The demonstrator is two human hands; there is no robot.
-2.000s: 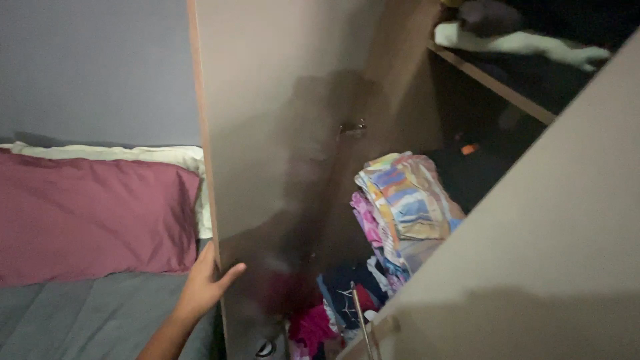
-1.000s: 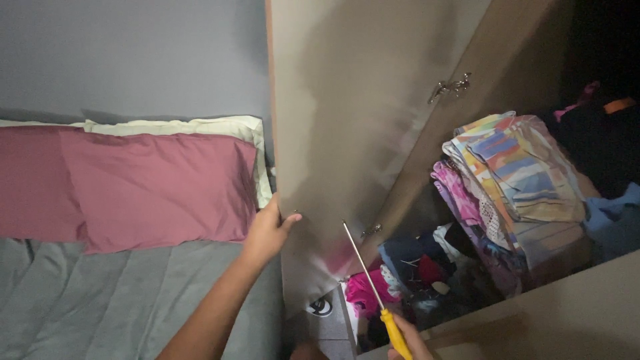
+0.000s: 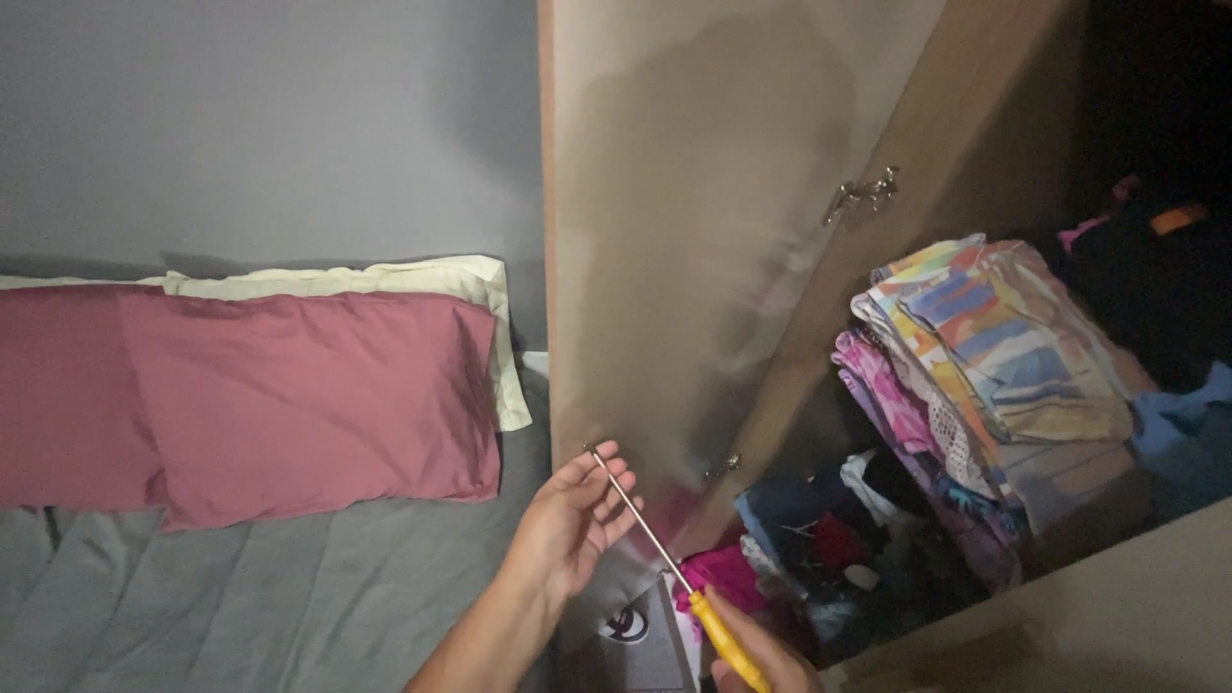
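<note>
A long screwdriver (image 3: 643, 520) with a yellow handle and a metal shaft crosses the lower middle of the view. My right hand (image 3: 756, 645) grips its handle at the bottom edge. At the shaft's tip is my left hand (image 3: 577, 515), palm up with fingers curled beside the tip; a tiny dark piece seems to be there, too small to tell. Behind both hands stands an open wardrobe door (image 3: 693, 241). One metal hinge (image 3: 864, 192) joins it to the side panel, and a lower hinge (image 3: 724, 467) sits near the clothes.
Folded clothes (image 3: 1001, 337) are stacked inside the wardrobe at right, with more clothes (image 3: 818, 539) lower down. A second pale panel (image 3: 1088, 616) fills the bottom right corner. At left, maroon pillows (image 3: 327, 395) lie on a bed with a grey cover (image 3: 289, 597), against a grey wall.
My left hand has left the door's edge and moved to the screwdriver's tip. My right hand, out of view in the oldest frame, now shows holding the handle.
</note>
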